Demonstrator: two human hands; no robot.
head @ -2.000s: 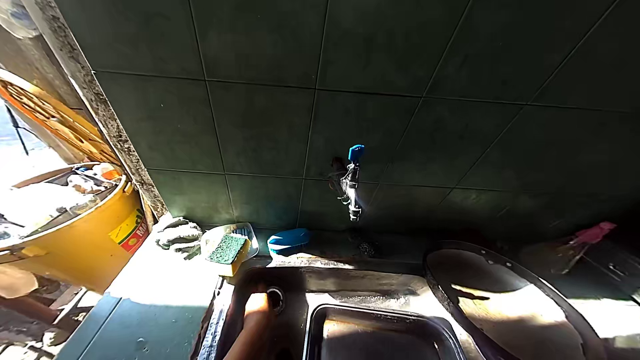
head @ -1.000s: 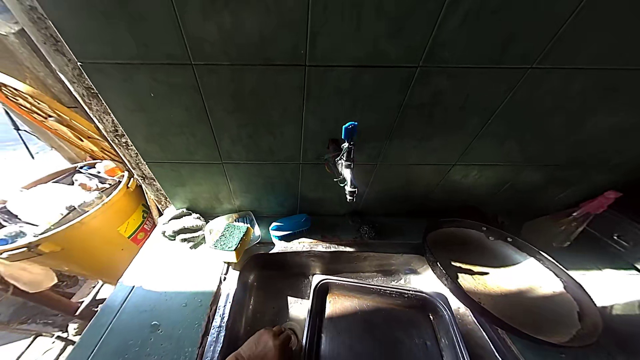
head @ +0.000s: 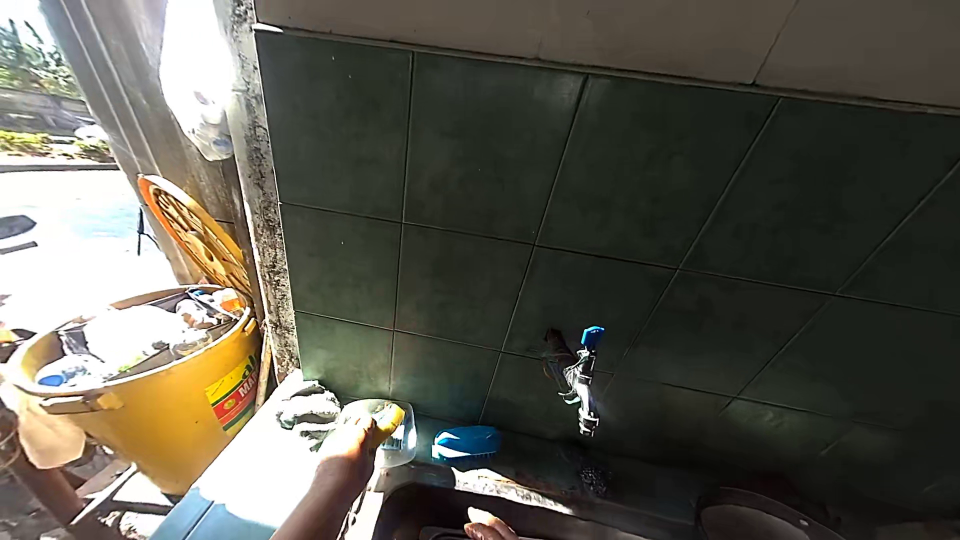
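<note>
My left hand [head: 351, 444] grips a yellow and green sponge [head: 389, 421] over a clear plastic container [head: 406, 439] at the sink's back left corner. Just right of the container lies a blue scrub brush [head: 466, 442]. A crumpled grey-white cloth [head: 307, 409] is on the counter to the left. At the bottom edge, only some fingers of my right hand [head: 489, 524] show over the metal sink [head: 420, 495]; whether they hold anything is hidden. The metal faucet [head: 584, 390] with its blue handle juts from the tiled wall above the sink.
A yellow bucket [head: 142, 420] full of rubbish stands left of the counter, with a yellow round fan grille [head: 196, 236] behind it. A round pan [head: 757, 517] sits at the lower right. Dark green tiles [head: 472, 277] cover the wall.
My left hand is now at the container, gripping the sponge that lay there before. Fingers of my right hand show at the bottom. The view has swung up and left.
</note>
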